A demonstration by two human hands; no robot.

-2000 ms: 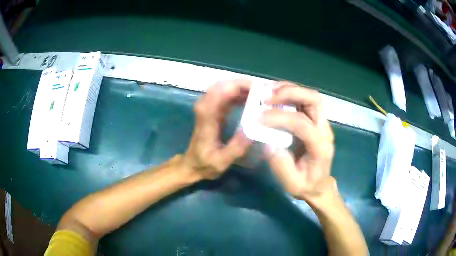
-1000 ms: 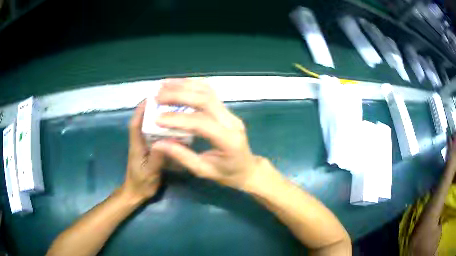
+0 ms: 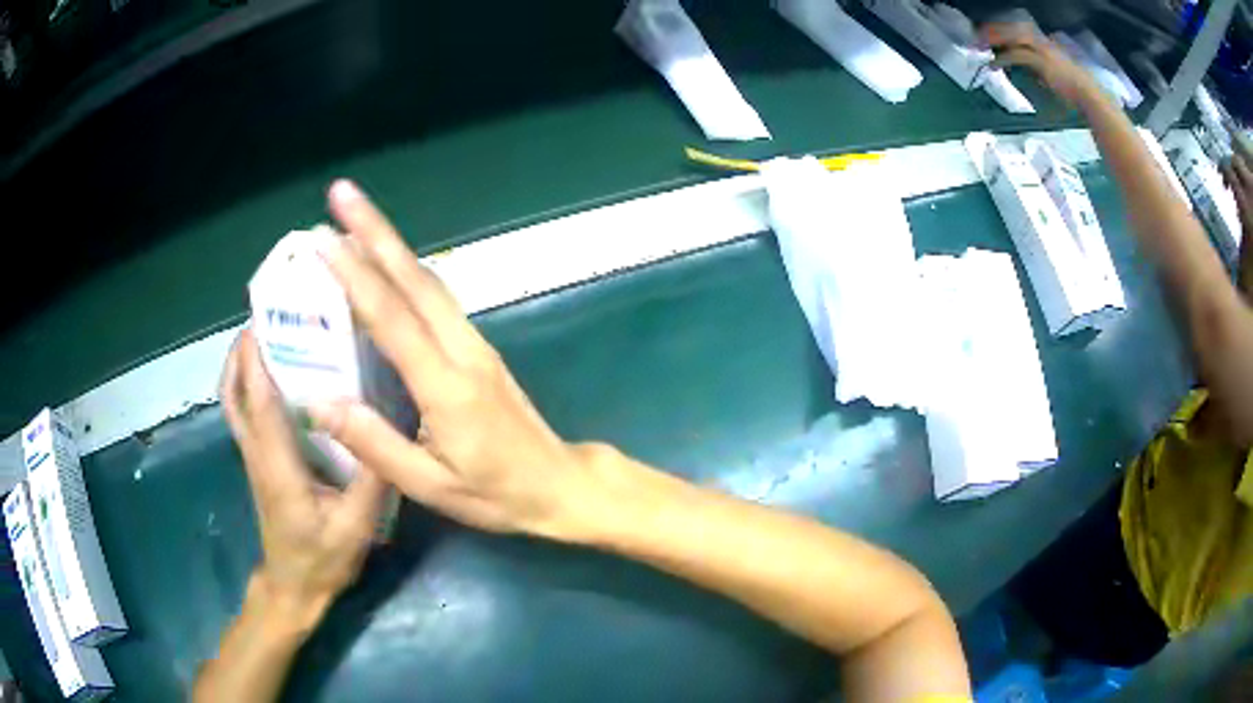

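Observation:
A long white printed carton [image 3: 309,343] stands out from the bench, its far end raised and blue lettering facing up. My left hand [image 3: 305,501] is closed around its left side and lower part. My right hand [image 3: 440,392] lies along its right side, thumb on the carton's face and fingers extended. The carton's lower end is partly hidden by my hands. Whether its end flaps are closed is not clear.
Two closed cartons [image 3: 72,536] lie at far left. White wrapped products [image 3: 845,275] and white cartons [image 3: 983,371] lie right of centre. More wrapped products [image 3: 704,76] lie beyond the white rail [image 3: 618,234]. Another person's arm [image 3: 1154,206] reaches over at right, near two cartons [image 3: 1040,240].
The view has swung right. The held carton now shows its long lettered face instead of its end. My right fingers have straightened along it. The other person's arm now reaches across the rail.

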